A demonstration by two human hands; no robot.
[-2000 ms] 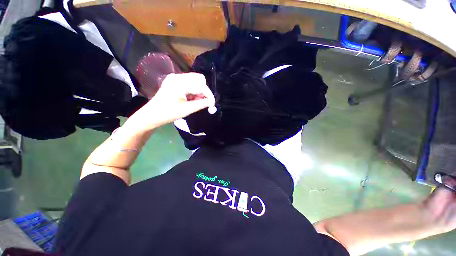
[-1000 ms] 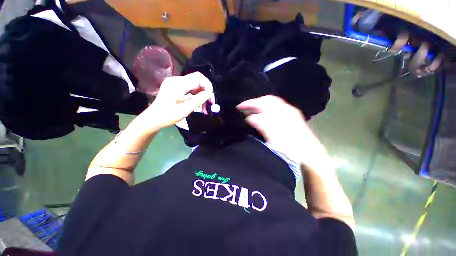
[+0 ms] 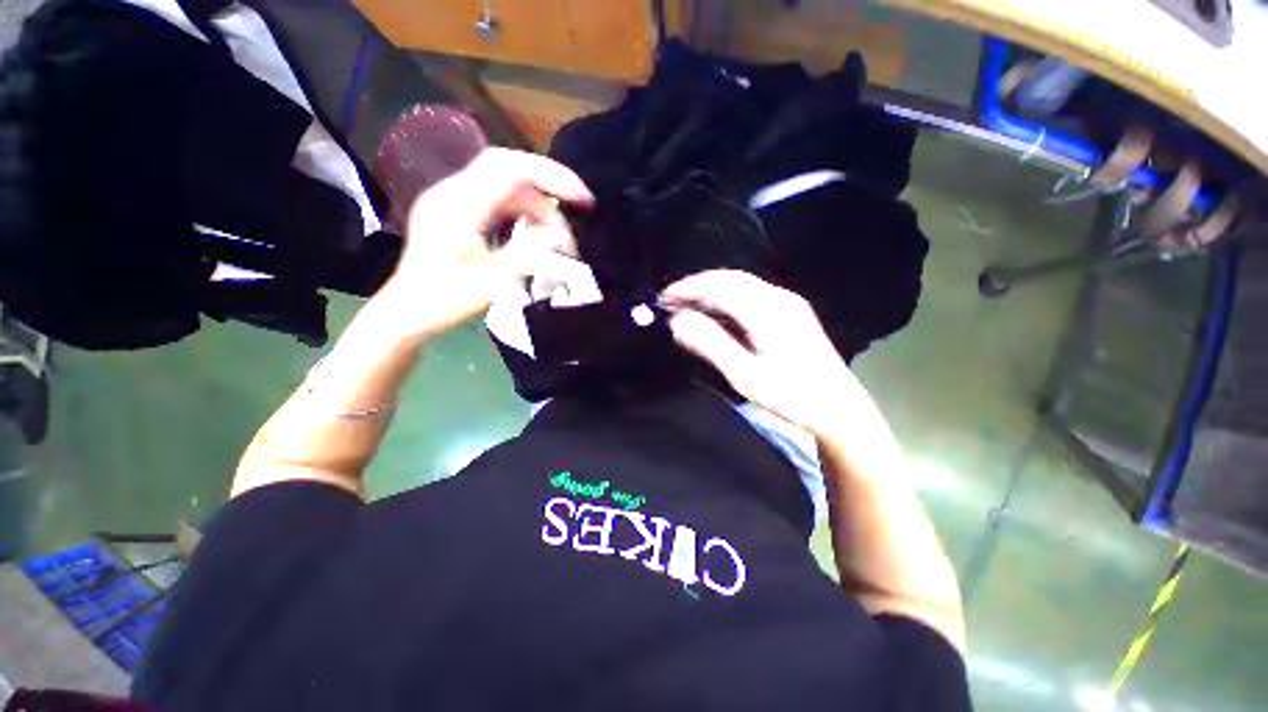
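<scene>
A black garment with pale lining lies bunched on the wearer's lap. My left hand holds the garment's edge, where a piece of white lining shows at the fingers. My right hand is to the right of it over the garment, thumb and fingers pinched together at a small round white piece. Whether that piece is also joined to the garment cannot be told. No needle or thread can be made out.
A pile of black and white garments hangs at the left. A pink-red mesh bin stands behind my left hand. A wooden drawer front is at the top. The curved table edge and a blue-framed rack are at the upper right.
My right hand has come in from the far right to the garment. The white piece, earlier at my left fingertips, is now at my right fingertips. More white lining shows at my left hand.
</scene>
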